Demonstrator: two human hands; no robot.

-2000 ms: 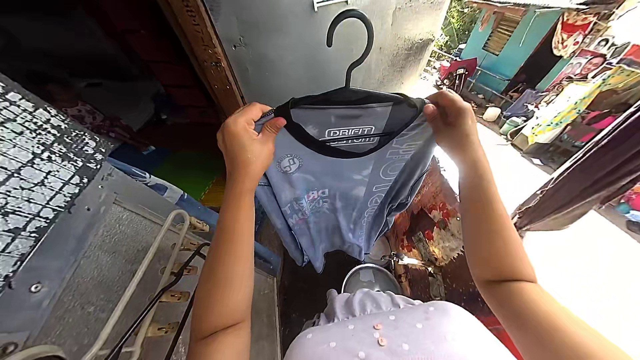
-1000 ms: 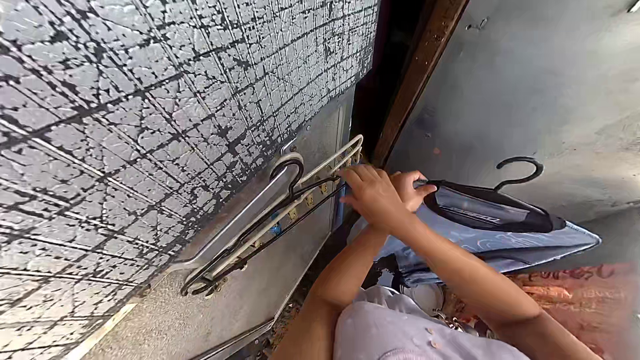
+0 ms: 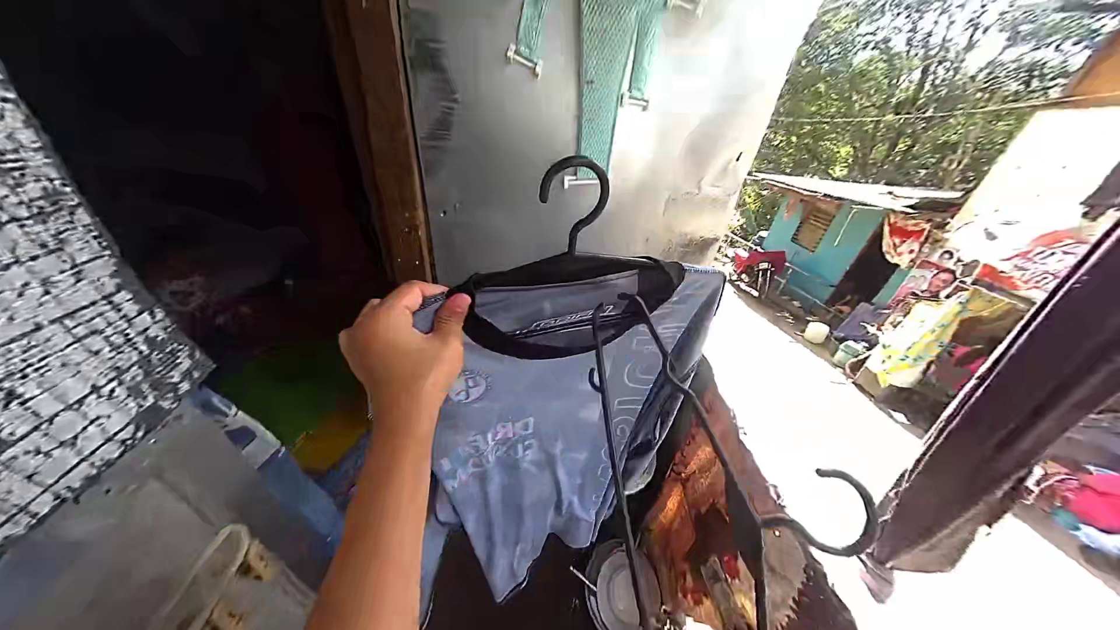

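Observation:
My left hand (image 3: 407,350) pinches the black collar and shoulder of a blue-grey printed shirt (image 3: 525,437). The shirt hangs on a black plastic hanger (image 3: 573,206), whose hook rises above the neckline. In front of the shirt's right part is a second black hanger (image 3: 731,464), turned sideways with its hook toward the right. What supports this hanger cannot be seen. My right hand is not in view.
A metal sheet wall (image 3: 499,149) stands behind the shirt, beside a wooden door post (image 3: 389,149). Below are a round pale container (image 3: 621,586) and a toothed saw blade (image 3: 787,573). A rack (image 3: 219,569) is at lower left, a dark cloth (image 3: 989,437) at right.
Both hands held the shirt's shoulders two seconds ago; one second ago they were together by the rack of hangers. Now only my left hand shows, and a second hanger is before the shirt. The view has swung right.

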